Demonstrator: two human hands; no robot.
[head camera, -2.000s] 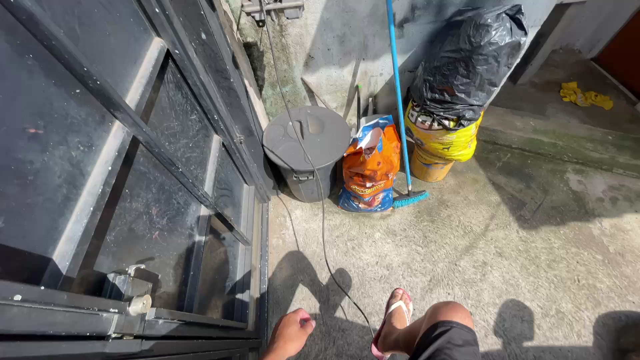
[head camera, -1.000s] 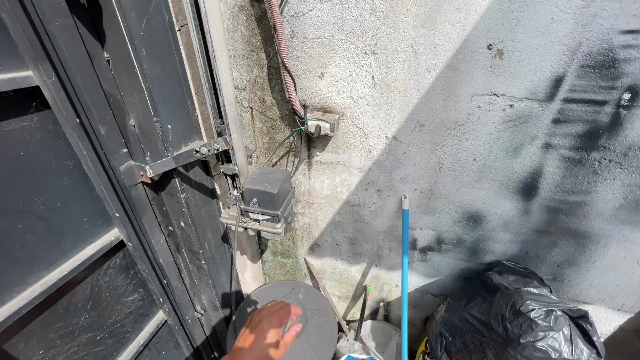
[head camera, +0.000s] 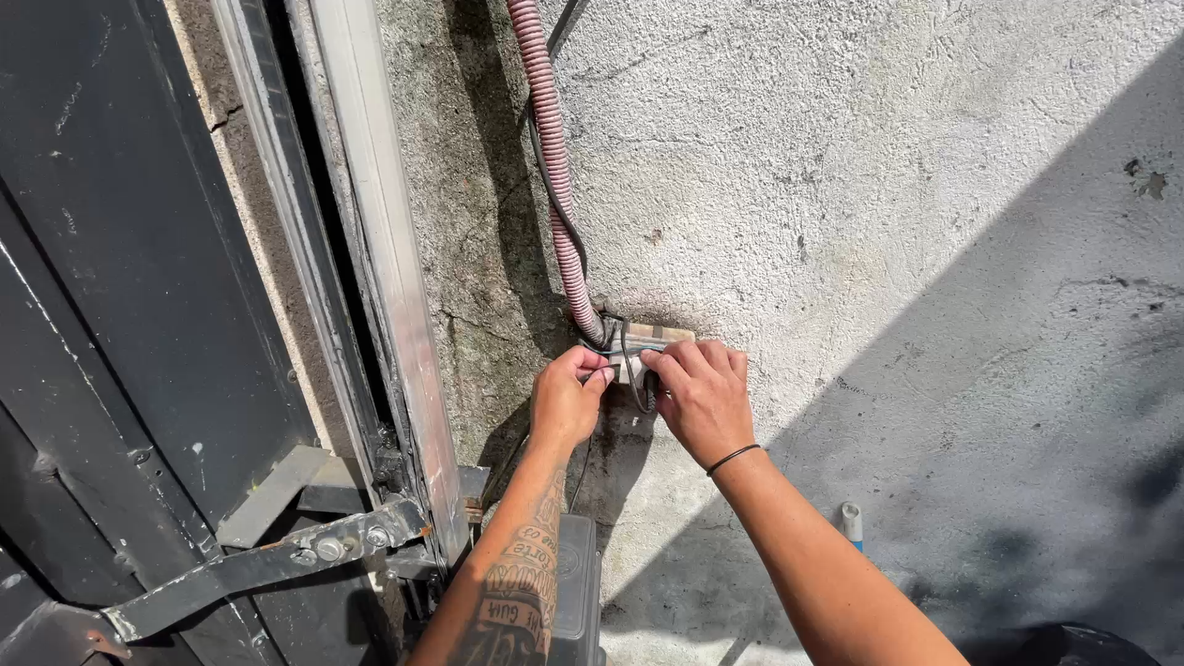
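A small weathered junction box (head camera: 680, 335) is fixed to the rough wall, with a pink corrugated conduit (head camera: 553, 157) running down to its left side. Thin dark and greenish wires cross its front. At its left edge my left hand (head camera: 569, 388) pinches a thin wire between thumb and fingers. My right hand (head camera: 703, 393), with a black band at the wrist, has its fingertips at the box's right part, on the wires there; its curled fingers hide part of the box. A black cable (head camera: 553, 190) winds around the conduit.
A dark metal gate (head camera: 120, 231) and a pale metal post (head camera: 388, 231) stand at the left, with a bolted metal arm (head camera: 277, 555) low down. A grey plastic housing (head camera: 575, 578) is below my hands. A pole's end (head camera: 851, 520) shows lower right, near black plastic (head camera: 1073, 645).
The view has moved up and closer to the wall. One hand was visible over the grey bin lid a second ago; now both hands are at the junction box, on its wires.
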